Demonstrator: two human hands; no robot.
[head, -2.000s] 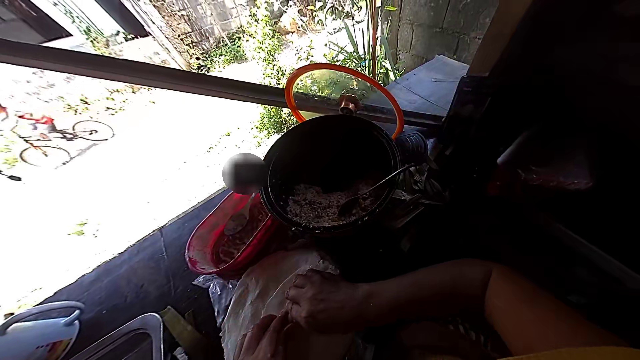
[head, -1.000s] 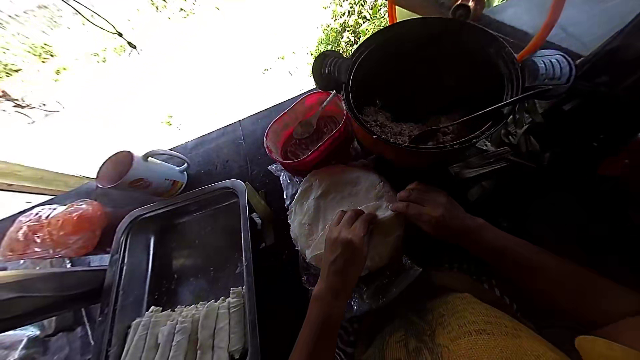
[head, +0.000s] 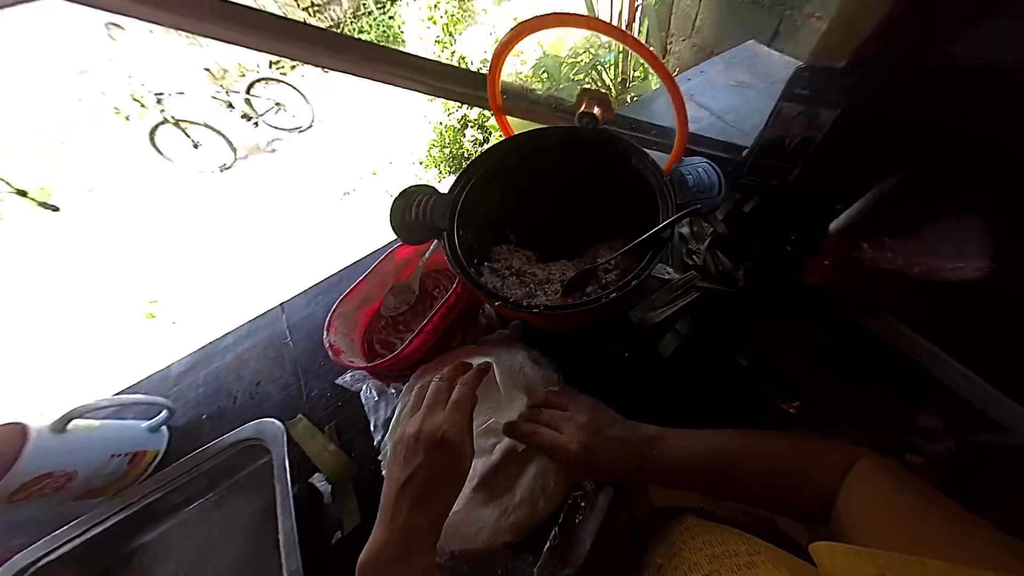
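Observation:
A stack of pale, thin round wrappers [head: 512, 488] lies on clear plastic in front of me. My left hand [head: 436, 424] rests on its left part, fingers extended over the top sheet. At the right side, my right hand [head: 564, 428] has its bent fingers at a raised fold of the sheet; whether they pinch it I cannot tell. Behind the stack stands a dark pot [head: 560, 316] with crumbly filling [head: 532, 276] and a metal spoon [head: 640, 240] leaning in it. Left of the pot, a red plastic container [head: 344, 336] holds a wet mixture and another spoon [head: 404, 292].
A metal tray [head: 280, 464] and a white enamel mug [head: 88, 460] are at the lower left. An orange-rimmed glass lid [head: 680, 104] stands behind the pot. Leaf scraps [head: 680, 296] lie right of it. Bicycles [head: 192, 140] are outside beyond the counter's edge.
The view has swung a lot between frames. My left hand lay lower on the wrappers a second ago and now reaches farther up over them, its fingers extended.

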